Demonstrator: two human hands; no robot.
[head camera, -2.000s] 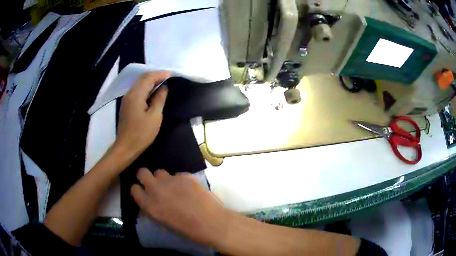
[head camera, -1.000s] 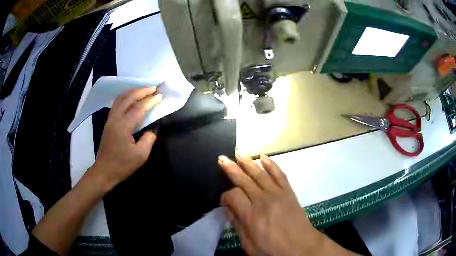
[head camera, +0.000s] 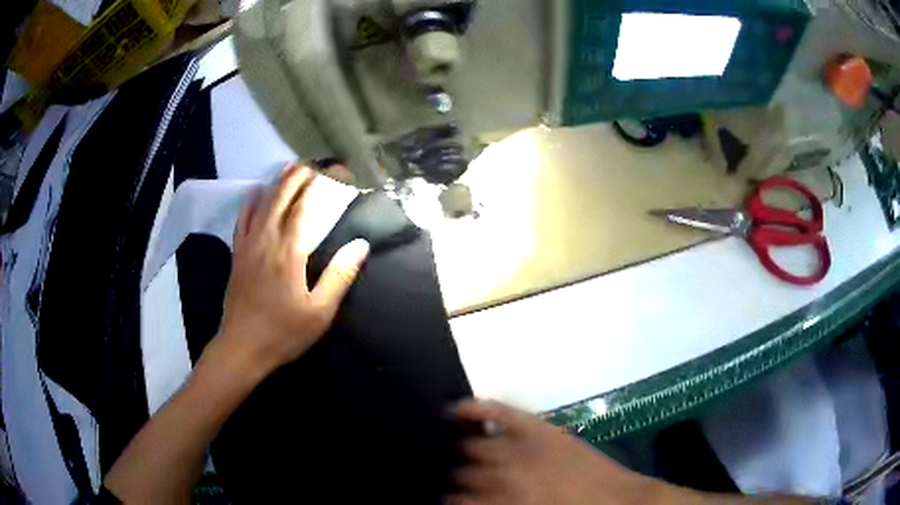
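A black fabric panel (head camera: 365, 385) lies from the needle area down over the table's front edge. Its upper end is by the presser foot area, which is blurred by glare. A white-faced piece (head camera: 187, 217) lies at its left, partly under my left hand. My left hand (head camera: 286, 266) holds the folded upper part of the fabric, thumb on the black face, fingertips close to the machine head (head camera: 296, 89). My right hand (head camera: 503, 449) is blurred at the panel's lower right edge; its grip on the fabric is unclear.
Red-handled scissors (head camera: 789, 232) lie right of the beige bed (head camera: 582, 207). Black-looped scissors (head camera: 641, 130) lie behind. Stacked black and white pieces (head camera: 99, 266) are at left. A green control panel (head camera: 582, 69) and orange knob (head camera: 847, 79) stand behind. A green ruler strip (head camera: 691, 395) edges the table.
My left hand has moved right, nearer the needle area, with the fabric. My right hand has moved down along the panel's edge. The black panel now lies straighter and longer. The view has shifted.
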